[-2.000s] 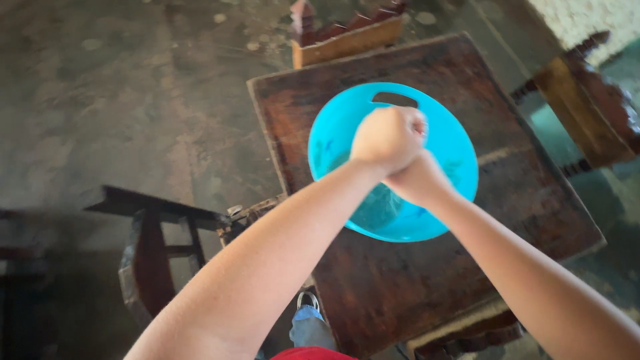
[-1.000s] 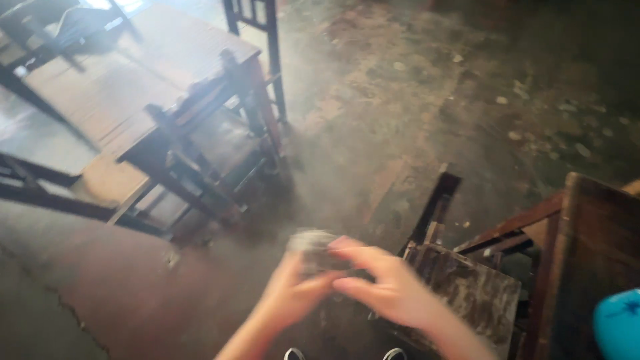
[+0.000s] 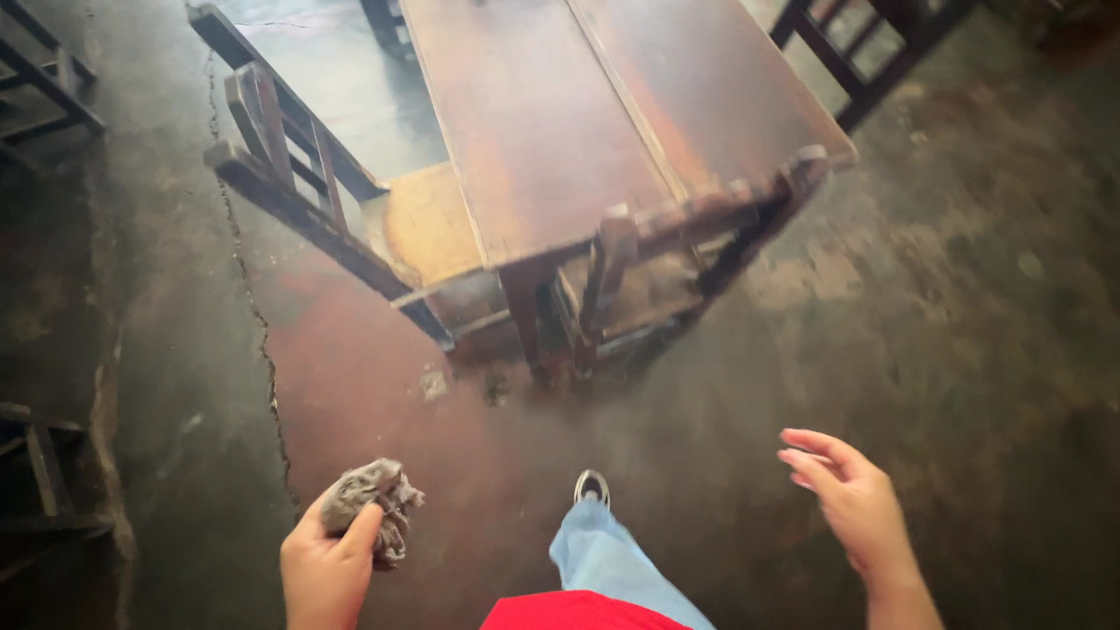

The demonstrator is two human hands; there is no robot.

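My left hand, low and left of the middle, grips a crumpled grey-brown cloth between thumb and fingers. To the right, my right hand hangs in the air, its fingers slightly bent and apart, holding nothing. Ahead of both hands stands a dark wooden table with a lengthwise seam in its top. A wooden chair is tucked at its near end, and another with a pale seat stands at its left side.
A dark chair is at the table's far right, and parts of more dark wooden furniture line the left edge. A long crack runs along the worn concrete floor. My shoe shows below the table.
My hands were together over a blue basin, then together away from it; now they are wide apart, the cloth in the left. The view has swung to another table.
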